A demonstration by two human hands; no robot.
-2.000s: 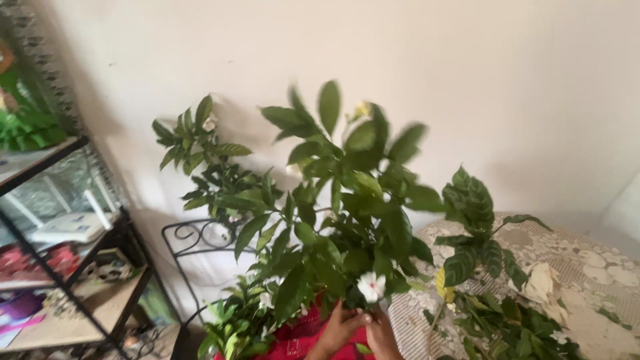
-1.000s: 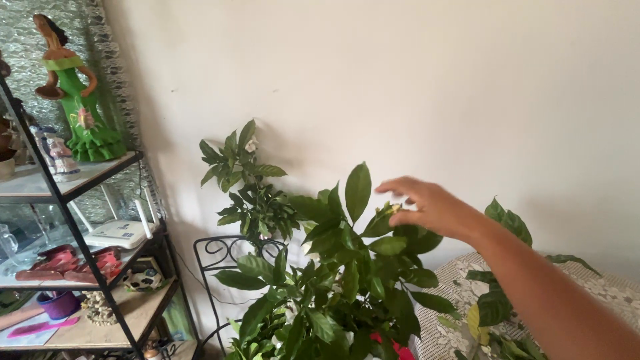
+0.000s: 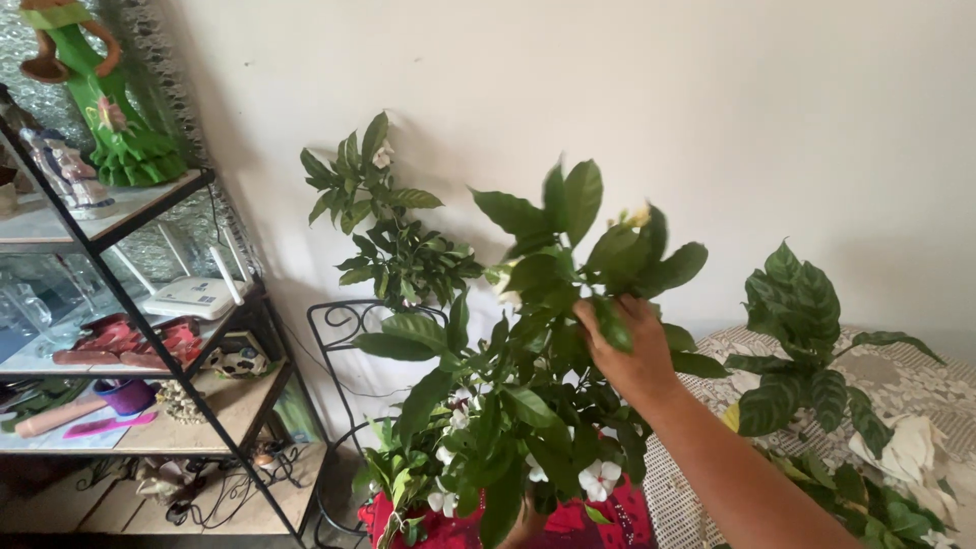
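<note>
My right hand [image 3: 629, 347] reaches in from the lower right, its fingers curled around a leafy stem near the top of a large bunch of green foliage [image 3: 534, 412]. Small white and yellow blooms show among the upper leaves. My left hand [image 3: 524, 526] is low at the bottom edge, at the base of the bunch and mostly hidden by leaves. White five-petalled flowers [image 3: 599, 480] hang near it. A red patterned cloth [image 3: 564, 522] lies beneath. At the lower left of the bunch are lighter green sprigs [image 3: 400, 465].
A black metal shelf [image 3: 145, 320] with figurines, a white router [image 3: 194, 296] and ornaments stands left. Beside it is a black wrought-iron chair [image 3: 328, 347]. More foliage [image 3: 374, 191] stands against the wall. On the right, a lace-covered table [image 3: 686, 465] bears a dark-leaved cutting [image 3: 793, 328] and loose greenery.
My right hand, a second ago raised beside the top leaves with fingers spread, is now lower and closed on a stem. Two seconds ago both hands were together at the base.
</note>
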